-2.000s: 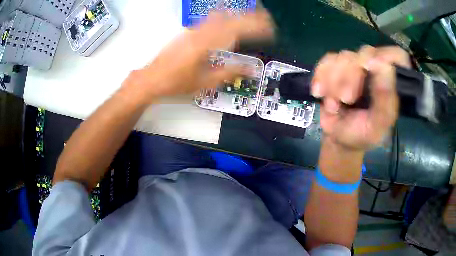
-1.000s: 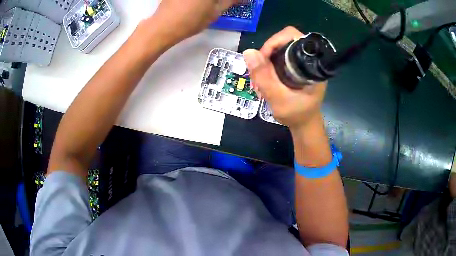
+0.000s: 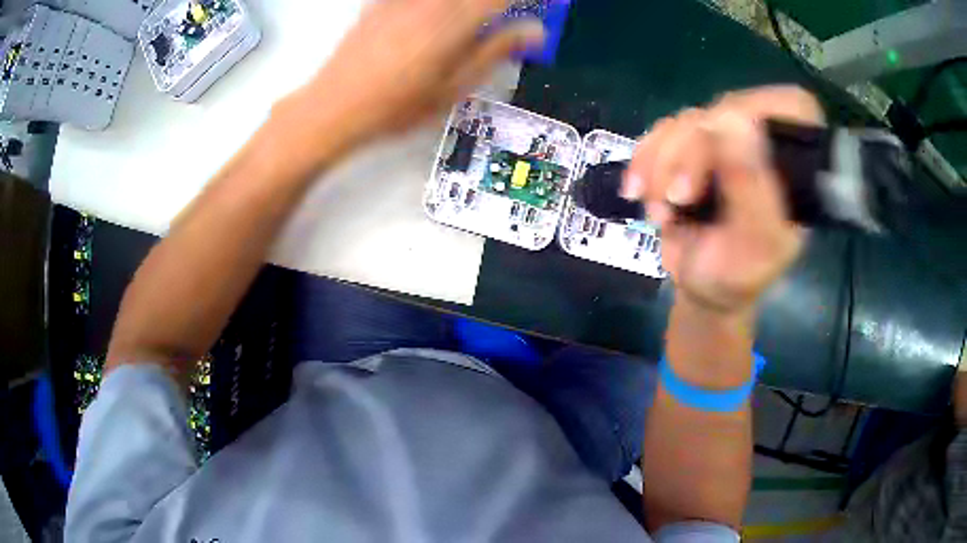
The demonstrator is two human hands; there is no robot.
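Observation:
Two white housing halves lie open side up, side by side; the left housing (image 3: 451, 208) holds a green circuit board (image 3: 538, 187) with a yellow part and a black block (image 3: 462, 150). The right housing (image 3: 613, 249) is partly hidden by the tool and my right hand. My right hand (image 3: 721, 202) grips the black electric screwdriver (image 3: 811, 170), held sideways over the right housing. My left hand (image 3: 440, 53) is blurred, above and left of the left housing, by the blue screw bin (image 3: 555, 30). Whether its fingertips hold a screw cannot be told.
Grey stacked housings (image 3: 69, 69) stand at the upper left, with a white housing holding a board (image 3: 201, 53) beside them. A white sheet (image 3: 361, 233) partly covers the dark green bench (image 3: 806, 308). A black cord hangs at the right. Loose boards (image 3: 85, 387) lie at lower left.
Since one second ago, my right hand has moved right and tipped the screwdriver from upright to sideways, uncovering part of the right housing. My left hand has shifted slightly at the bin.

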